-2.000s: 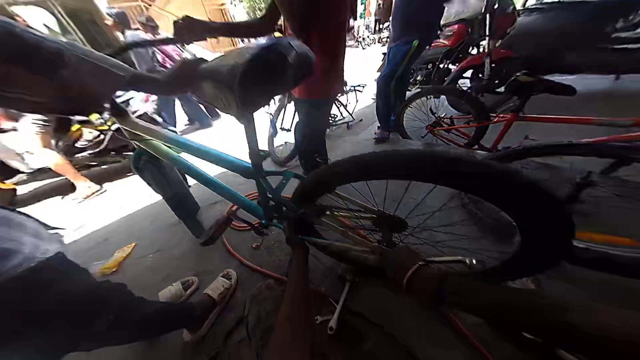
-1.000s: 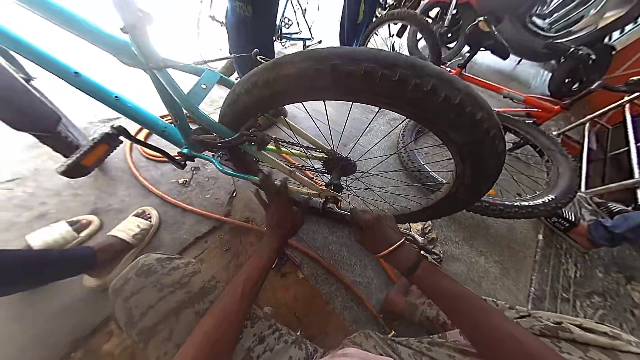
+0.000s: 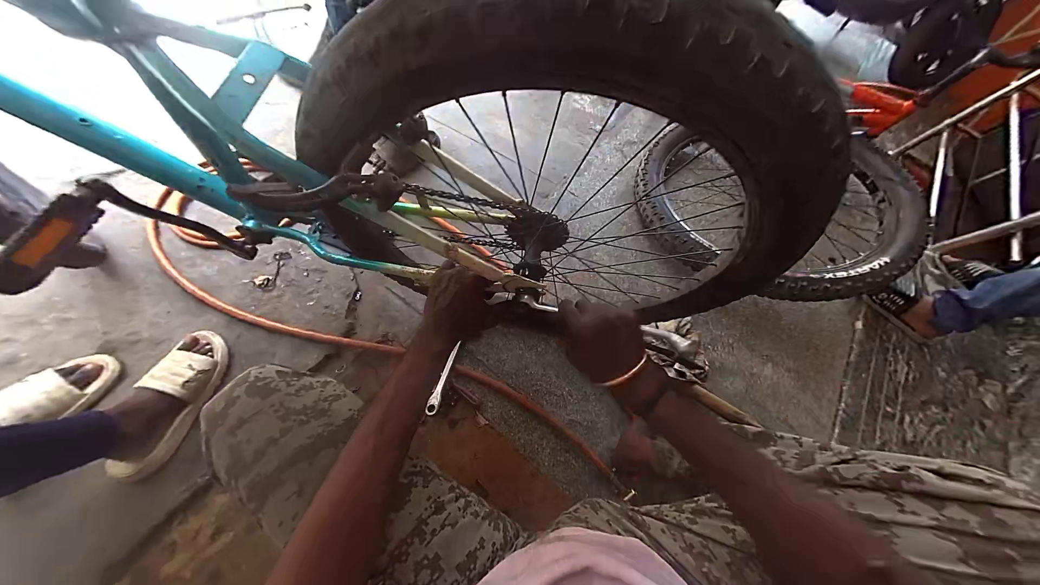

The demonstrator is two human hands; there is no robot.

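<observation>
A teal bicycle frame (image 3: pixel 146 150) stands with its fat rear tire (image 3: pixel 569 49) in front of me. My left hand (image 3: pixel 457 302) is closed around the rear end of the frame's stay, just left of the axle. My right hand (image 3: pixel 603 340) grips a metal wrench (image 3: pixel 538 302), whose head sits at the axle nut below the rear sprocket (image 3: pixel 538 231). The chain (image 3: pixel 467 198) runs forward from the sprocket. Another wrench (image 3: pixel 439 388) lies on the ground below my left hand. My fingertips are partly hidden.
An orange hose (image 3: pixel 268 321) curves over the concrete under the bicycle. A person's sandaled foot (image 3: pixel 175 382) is at left, near a pedal (image 3: pixel 45 240). Another bicycle wheel (image 3: pixel 881 236), a metal rack (image 3: pixel 1016 175) and another person's foot (image 3: pixel 918 309) are at right.
The view has swung down and closer to the rear wheel. Both hands remain by the axle; the wrench in my right hand now shows plainly against the nut.
</observation>
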